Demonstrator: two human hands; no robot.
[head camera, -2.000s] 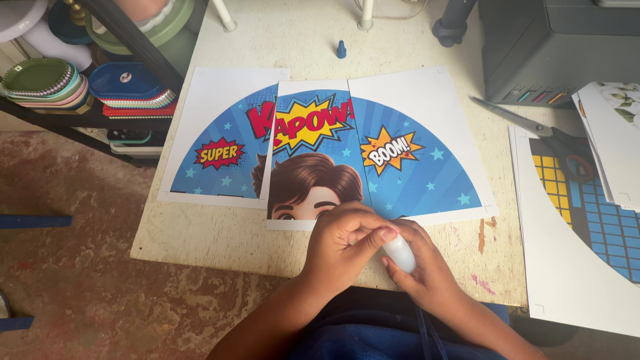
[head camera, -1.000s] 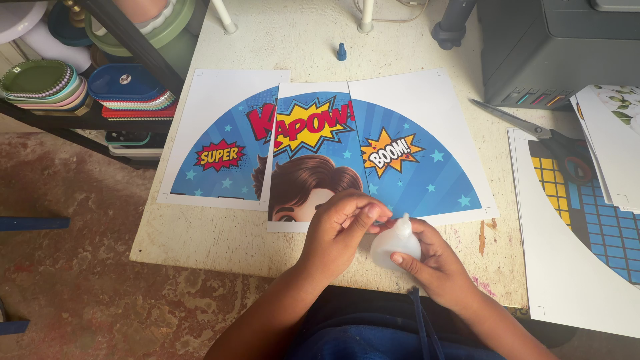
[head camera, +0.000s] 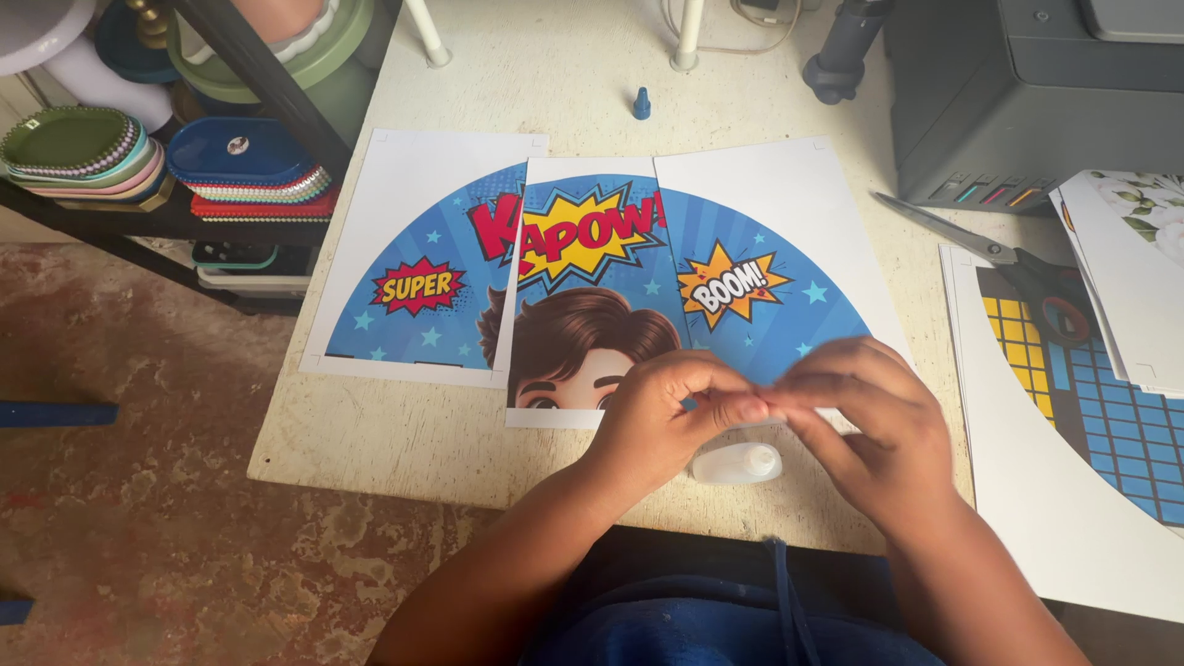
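Observation:
My left hand (head camera: 680, 412) and my right hand (head camera: 865, 416) meet fingertip to fingertip above the table's front edge; whether something tiny is pinched between them cannot be told. Just below them a small translucent squeeze bottle (head camera: 738, 462) lies on its side, uncapped. Beyond the hands are three printed sheets: a left one with a red burst (head camera: 416, 287), a middle one with a cartoon head of brown hair (head camera: 592, 333), and a right one with an orange burst (head camera: 731, 285), partly behind my fingers. The middle sheet overlaps the left one. A blue nozzle cap (head camera: 642, 104) stands farther back.
Black-handled scissors (head camera: 999, 250) lie at the right on more printed sheets (head camera: 1045, 518), near a dark printer (head camera: 1036, 120). Floral prints (head camera: 1138, 213) overlap there. White posts (head camera: 688, 37) rise at the back. Stacked trays (head camera: 240, 153) fill a shelf at the left.
The bottle, held in my right hand in the earlier frames, now lies on the table. My right hand has let it go and moved up to meet my left fingertips.

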